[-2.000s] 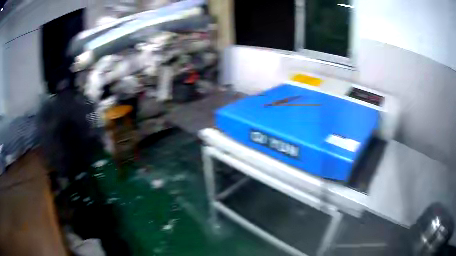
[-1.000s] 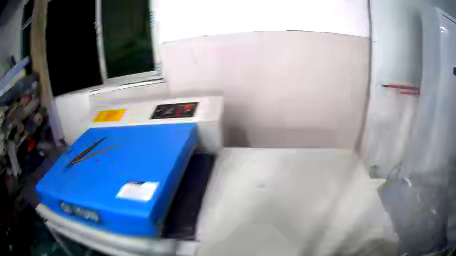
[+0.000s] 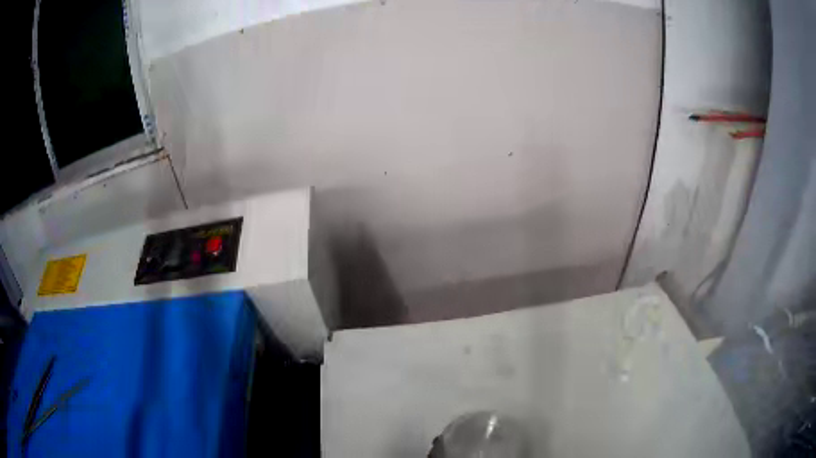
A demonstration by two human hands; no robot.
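Observation:
No hand is in the picture. Nearest in front of me is a pale grey-white tabletop (image 3: 555, 385). A rounded, shiny metallic object (image 3: 483, 436) shows at the bottom edge over the tabletop, cut off by the frame; I cannot tell what it is. To its left is a machine with a blue lid (image 3: 134, 376) and a white housing (image 3: 277, 237). The housing carries a black control panel (image 3: 190, 251) with a red button and a yellow label (image 3: 62, 275). A thin V-shaped dark mark or object (image 3: 40, 407) is on the lid.
A pale wall (image 3: 429, 116) stands behind the machine and tabletop. A dark window (image 3: 89, 80) is at the upper left. Red items or marks (image 3: 729, 119) show on the wall at the right, beside a pale vertical surface (image 3: 792, 179). Dark floor with scraps (image 3: 778, 385) is at the lower right.
My view has swung right and come closer. The blue-lidded machine has shifted to the lower left, the scrap pile has left view, and the shiny object shows at the bottom edge.

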